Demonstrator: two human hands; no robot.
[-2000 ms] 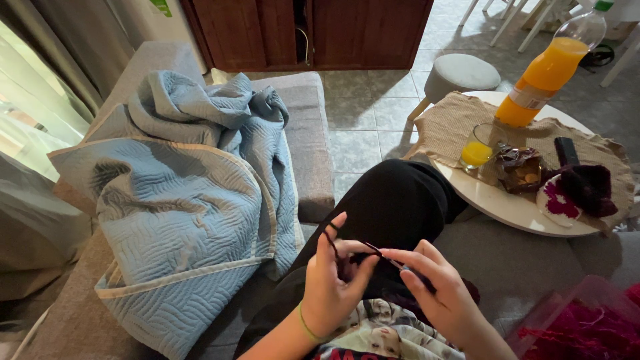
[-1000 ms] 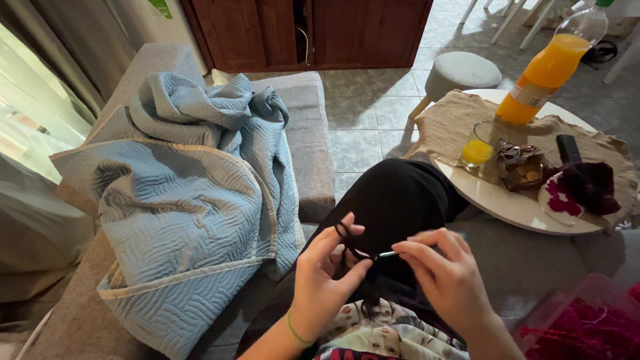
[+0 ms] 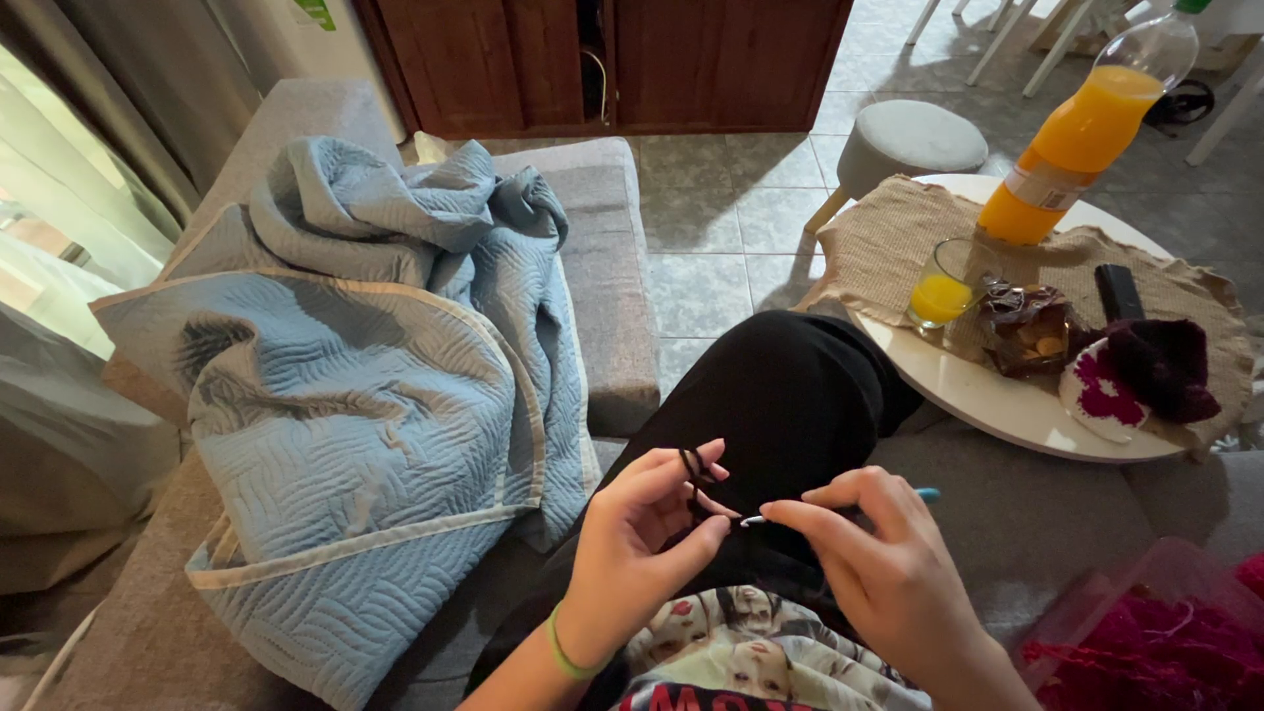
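Note:
My left hand [image 3: 657, 548] is raised over my lap with dark yarn [image 3: 697, 468] looped around its fingers; thumb and index finger pinch the yarn. A green band circles that wrist. Just to the right, my right hand [image 3: 879, 553] holds a crochet hook [image 3: 755, 519] between thumb and fingers. The hook's metal tip points at the left fingertips, very near the pinched yarn, and its blue end [image 3: 927, 495] shows behind the right hand. Whether the tip is in a loop cannot be told. Dark material below the hands is hard to make out against black trousers.
A blue quilt [image 3: 365, 395] lies on the grey sofa [image 3: 602, 286] at left. On the round table [image 3: 973, 400] at right are an orange drink bottle [image 3: 1071, 148], a glass [image 3: 943, 286], a packet [image 3: 1029, 331] and yarn [image 3: 1165, 365]. A clear container [image 3: 1136, 622] holds magenta yarn.
Two seconds ago the hands were closer together, with the hook across the left fingertips. My right hand has changed its hold, and the hook now points left with its tip showing.

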